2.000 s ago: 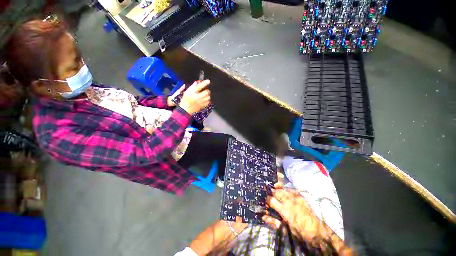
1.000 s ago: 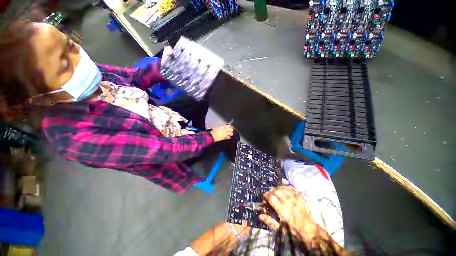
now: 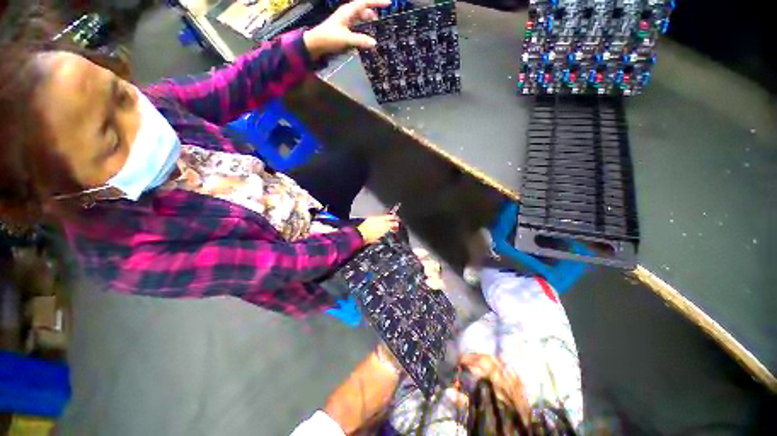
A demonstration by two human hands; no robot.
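Observation:
A black circuit board panel [image 3: 396,294] with pale dots and marks is tilted over my lap, its long side slanting from upper left to lower right. My left hand [image 3: 368,383] is at the panel's lower left edge, its fingers partly hidden behind the panel. My right hand [image 3: 494,379] is near the panel's lower right corner, blurred and partly covered by dark hair strands; I cannot tell what it holds. A white lap cover [image 3: 532,332] with a red mark lies beneath.
A coworker in a plaid shirt [image 3: 204,260] sits left, one hand holding another panel [image 3: 413,53] upright on the bench [image 3: 682,213]. A slotted black rack [image 3: 579,170] with stacked boards [image 3: 588,47] stands on the bench. Blue stools [image 3: 285,140] are below.
My panel has turned, its top swinging left, and looks lifted. My right hand has moved down toward its lower corner. The coworker's raised panel has moved right onto the bench.

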